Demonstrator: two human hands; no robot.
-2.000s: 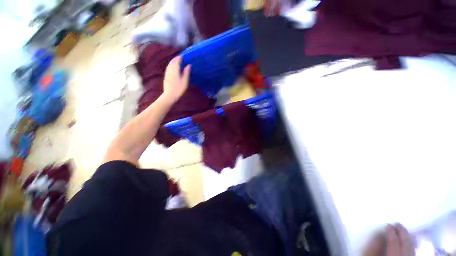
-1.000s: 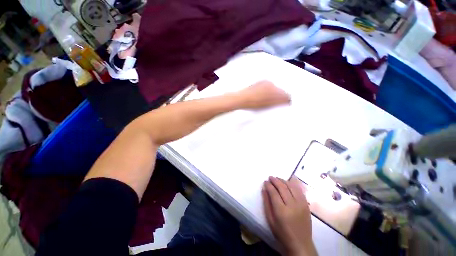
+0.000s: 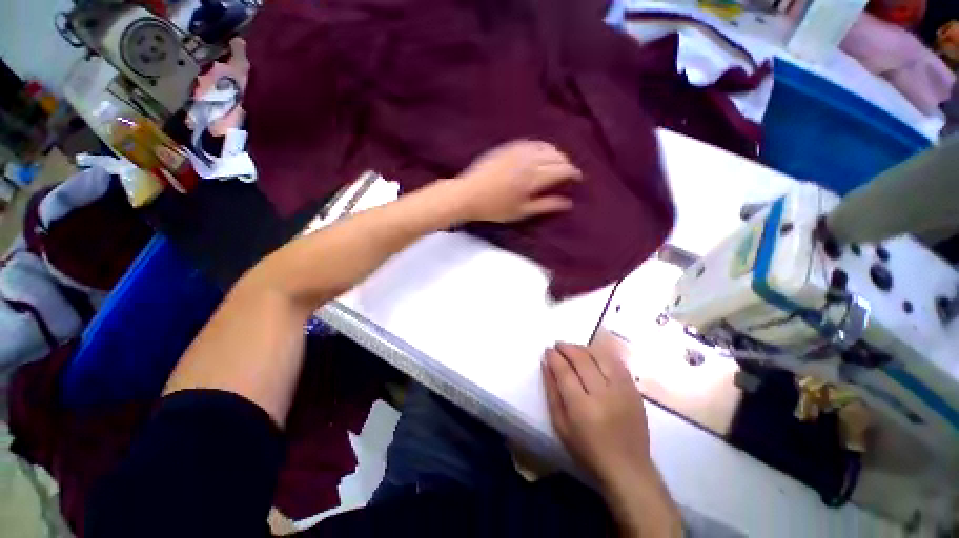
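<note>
A large maroon cloth lies over the back and middle of the white table. My left hand is on top of the cloth, slightly blurred, fingers bent; whether it grips the cloth is unclear. My right hand rests palm down on the table's front part, left of the needle plate, with no cloth under it. The white sewing machine head with a blue-teal stripe stands at the right. The needle area is partly hidden by the head.
A black pad with gold pieces lies right of the needle plate. A blue basket with maroon pieces is at the left. A blue bin stands at the back right. Another machine and a bottle are at the far left.
The maroon cloth has come forward and right across the table towards the machine, now under my left hand. My right hand stays beside the needle plate. Earlier, my left hand was at the blue basket.
</note>
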